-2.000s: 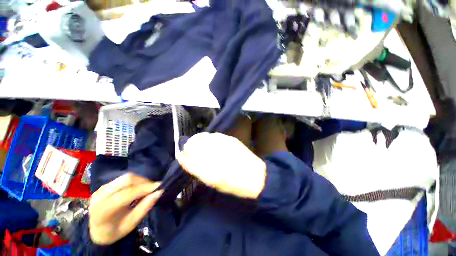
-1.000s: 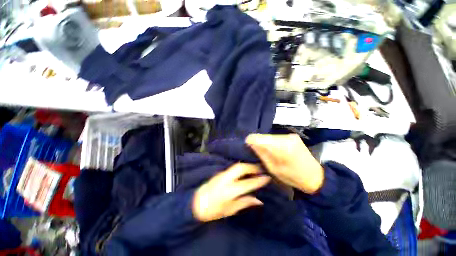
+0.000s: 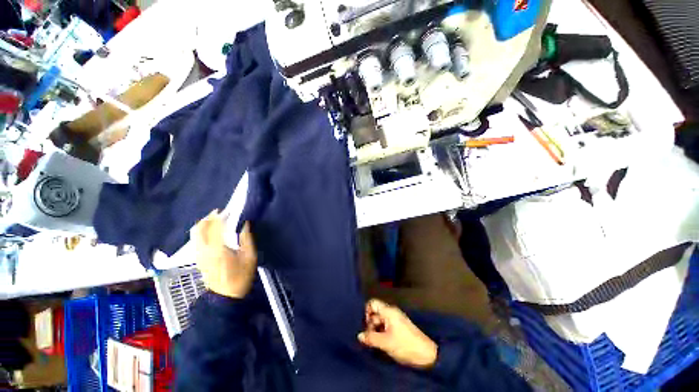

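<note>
A navy garment [image 3: 299, 191] lies over the white table and hangs down over its front edge towards my lap. Its right edge runs beside the overlock machine's needle area. My left hand [image 3: 226, 256] is at the table's front edge, by the left side of the hanging part, thumb and fingers apart. My right hand [image 3: 398, 334] is lower, at the garment's right edge, with thumb and fingertips curled together on the fabric edge. The overlock machine [image 3: 475, 84] stands at the back, with grey tension dials and a blue end panel.
A white machine table [image 3: 414, 203] crosses the view. Snips [image 3: 546, 144], an orange stick [image 3: 489, 142] and a black strap [image 3: 613, 96] lie right of the machine. A motor-like housing [image 3: 57, 195] is at left. Crates [image 3: 80, 337] are below left; a white sack [image 3: 552, 253] is at right.
My hands were together on fabric over my lap; now they are apart, left at the table edge, right lower. The garment hangs longer and straighter. The view has turned and the machine shows larger.
</note>
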